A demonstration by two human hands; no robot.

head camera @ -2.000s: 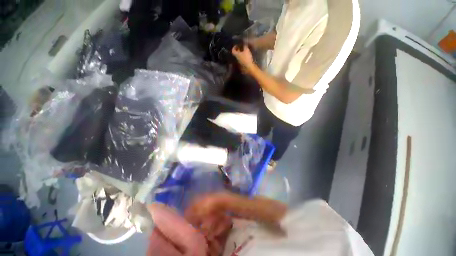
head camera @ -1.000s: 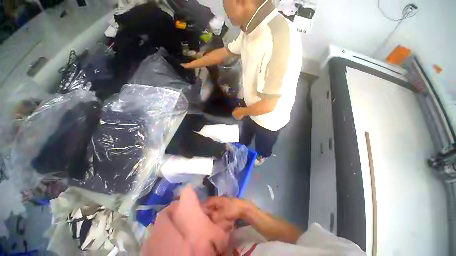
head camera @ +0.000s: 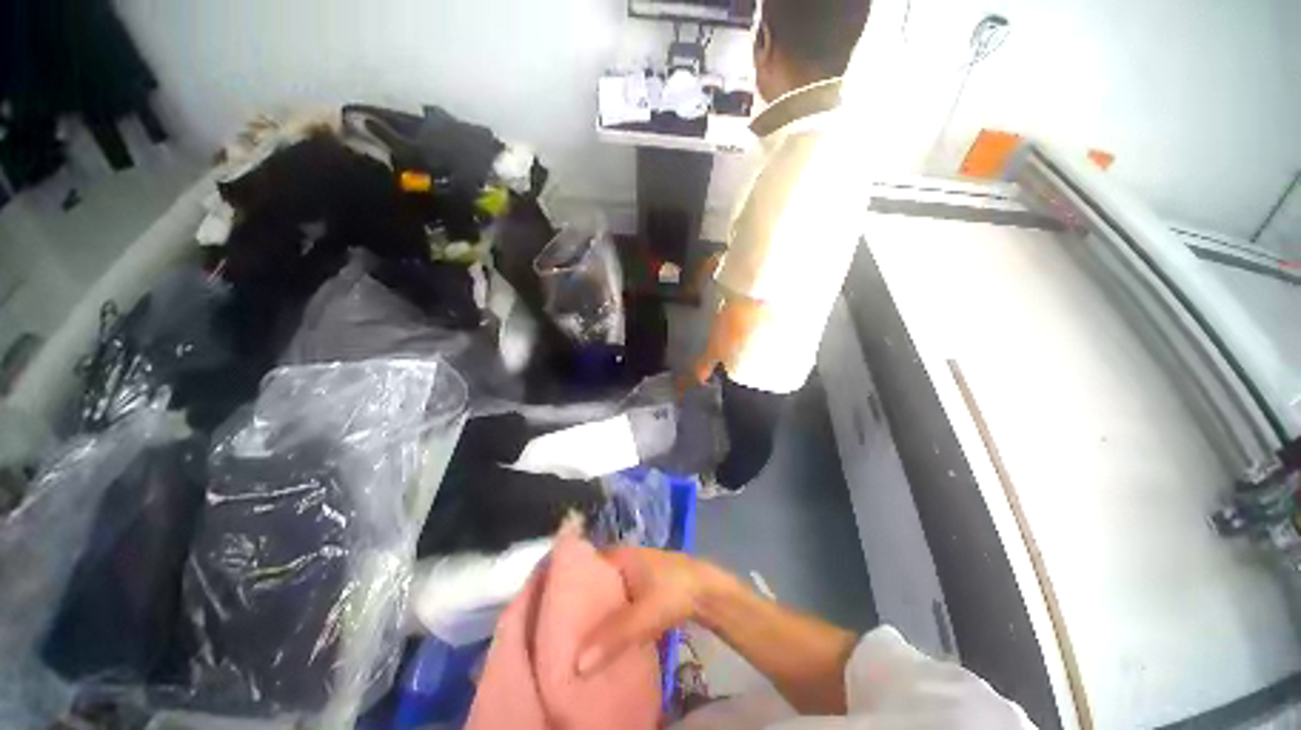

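Note:
The salmon-pink cloth [head camera: 549, 656] is bunched at the bottom centre, upright, with a raised tip at its top. My right hand [head camera: 649, 606] comes in from the lower right and grips the cloth's right side, its fingers lying over the fabric. The cloth's lower end is cut off by the picture's edge. My left hand cannot be made out.
A blue crate [head camera: 682, 535] holding clear film is just behind the cloth. Clear bags with dark goods [head camera: 271, 571] lie at the left. A person [head camera: 792, 243] stands ahead, facing away. A long flatbed machine [head camera: 1042, 428] is on the right.
The view has swung upward and to the right. The pink cloth is held with its tip up, and my right hand now spreads over its side. The person has turned away and lowered the outstretched arm.

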